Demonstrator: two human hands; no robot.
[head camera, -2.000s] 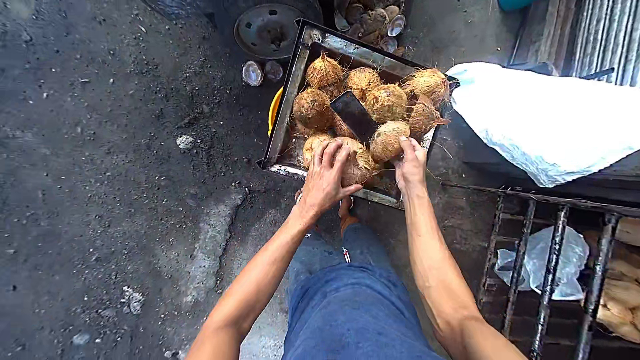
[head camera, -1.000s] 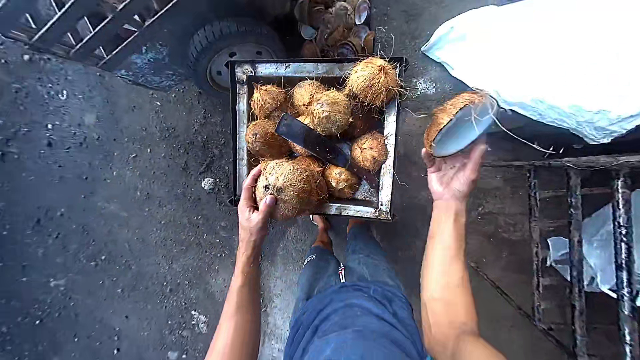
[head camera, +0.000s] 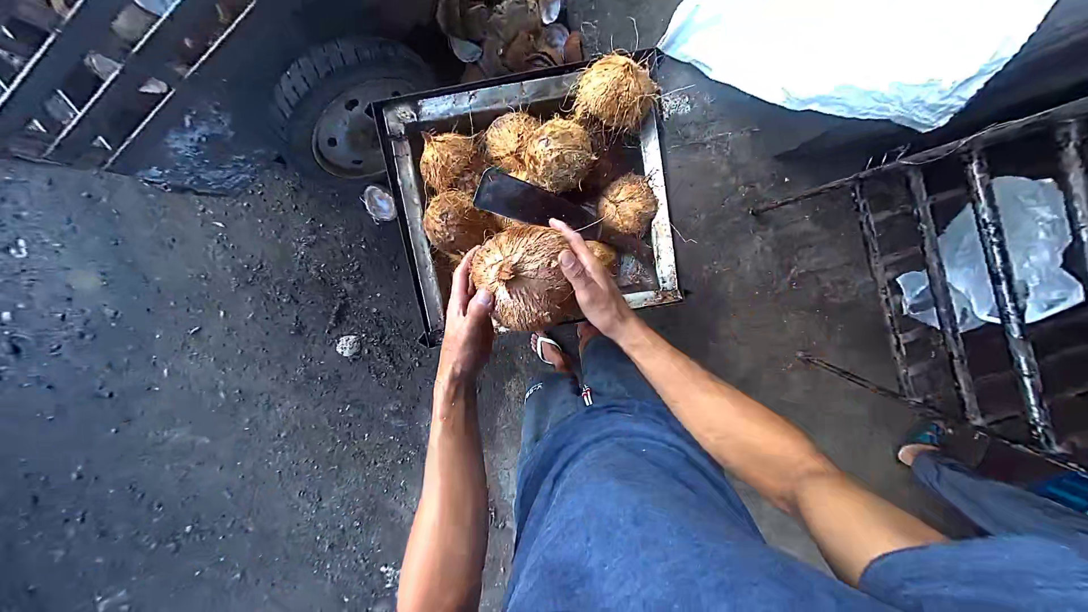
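A husked brown coconut (head camera: 525, 276) is held between my two hands over the near side of a square metal tray. My left hand (head camera: 469, 319) grips its left side, with the thumb at its lower left. My right hand (head camera: 591, 276) lies against its right side. Behind it, a dark flat blade (head camera: 529, 204) rests across the coconuts; its handle is not seen. Several fibrous coconuts fill the metal-framed tray (head camera: 667, 229), one of them a shaggy coconut (head camera: 615, 92) on the far right corner.
A wheel with a tyre (head camera: 348, 127) stands left of the tray, with coconut shell pieces (head camera: 510, 38) behind. A white sack (head camera: 858, 59) lies at upper right. Metal bars (head camera: 994, 255) stand at right, above another person's foot (head camera: 918, 446). A shell piece (head camera: 378, 204) lies on the ground.
One second ago my right hand was out to the right beside an opened coconut piece with white inside; now it is on the coconut with my left. That piece is out of sight.
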